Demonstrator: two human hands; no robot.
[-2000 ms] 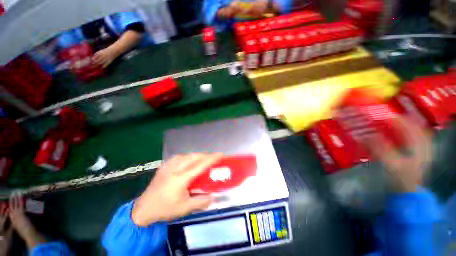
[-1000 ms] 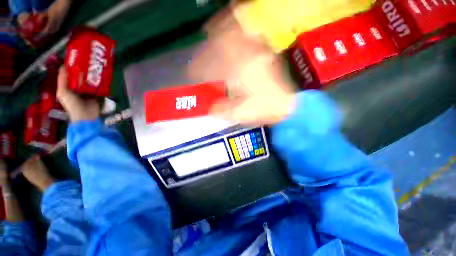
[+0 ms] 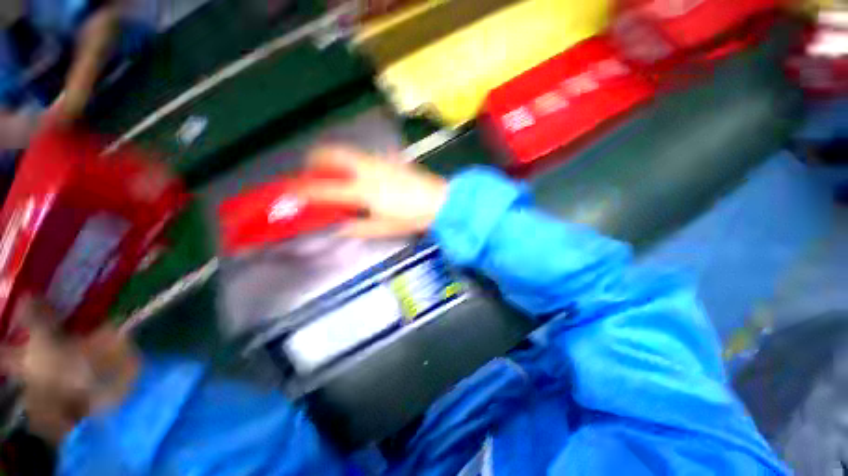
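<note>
The frame is blurred. My right hand [image 3: 381,191] has its fingers over the right end of a red box [image 3: 270,216] lying on the silver plate [image 3: 270,279] of the bench scale. The scale's pale display [image 3: 344,325] and keypad [image 3: 428,286] face me, and its reading cannot be read. My left hand [image 3: 74,363] is at the lower left, blurred, with its fingers at the lower edge of a large-looking red box [image 3: 139,191] that has a pale label panel. It appears to hold this box up, close to the camera.
A row of red boxes [image 3: 572,98] stands right of the scale, beside a yellow board [image 3: 502,56]. A pale rail [image 3: 223,79] crosses the green belt [image 3: 270,102] behind the scale. Another person's arm [image 3: 88,60] is at the upper left. Blue floor [image 3: 735,237] shows at right.
My left hand and its box now appear lower and further left, and the box looks larger. My right hand's fingers now cover the right end of the box on the plate. The view has shifted.
</note>
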